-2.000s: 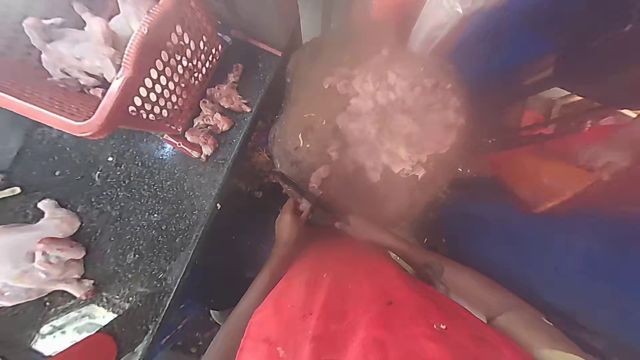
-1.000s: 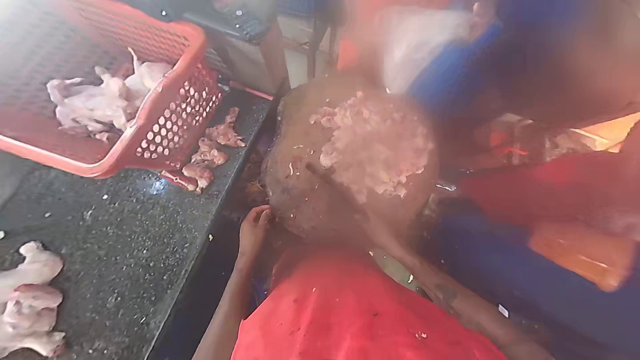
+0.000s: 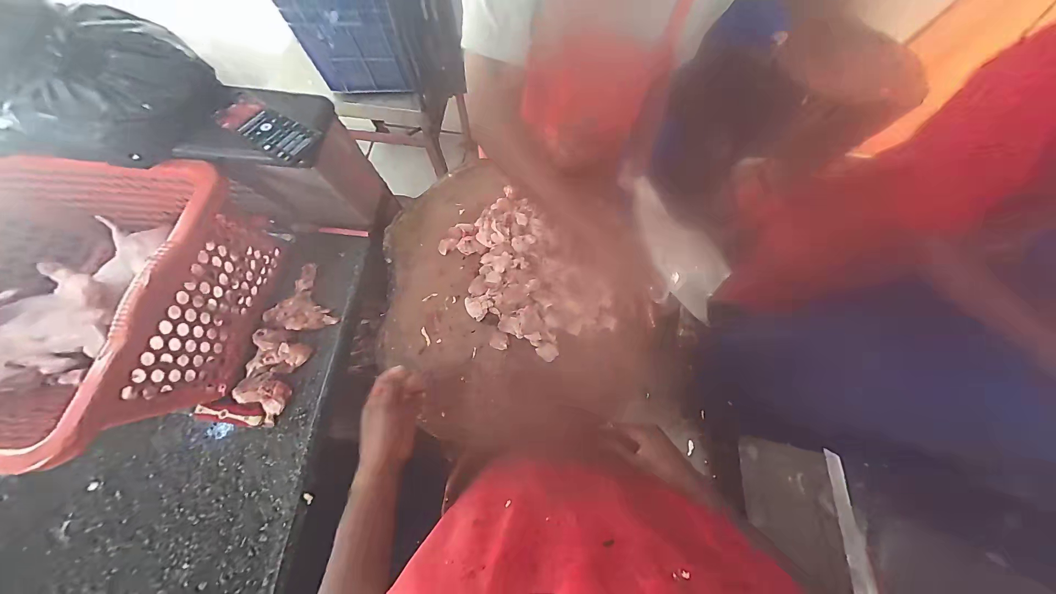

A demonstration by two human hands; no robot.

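A round chopping block [image 3: 437, 280] stands in front of me, with a heap of chopped raw meat [image 3: 507, 280] on it. At the block's near left edge rests my left hand [image 3: 392, 412], its fingers curled and no object visible in them. Blurred, my right hand [image 3: 643, 445] is low at the block's near right edge; its fingers are hard to make out. Across the block a co-worker's arm [image 3: 536, 165] reaches toward the meat, and a clear plastic bag [image 3: 681, 247] is beside it.
On the dark speckled counter [image 3: 165, 511] at left stands a red plastic basket [image 3: 210, 305] holding plucked chickens [image 3: 66, 322]. Pieces of raw poultry [image 3: 276, 363] lie beside it. A black plastic bag [image 3: 107, 74] and a remote control [image 3: 268, 128] are behind. Co-workers stand close at right.
My right hand has drawn back from the middle of the block to its near edge. A co-worker's arm now extends over the block. The view has shifted.
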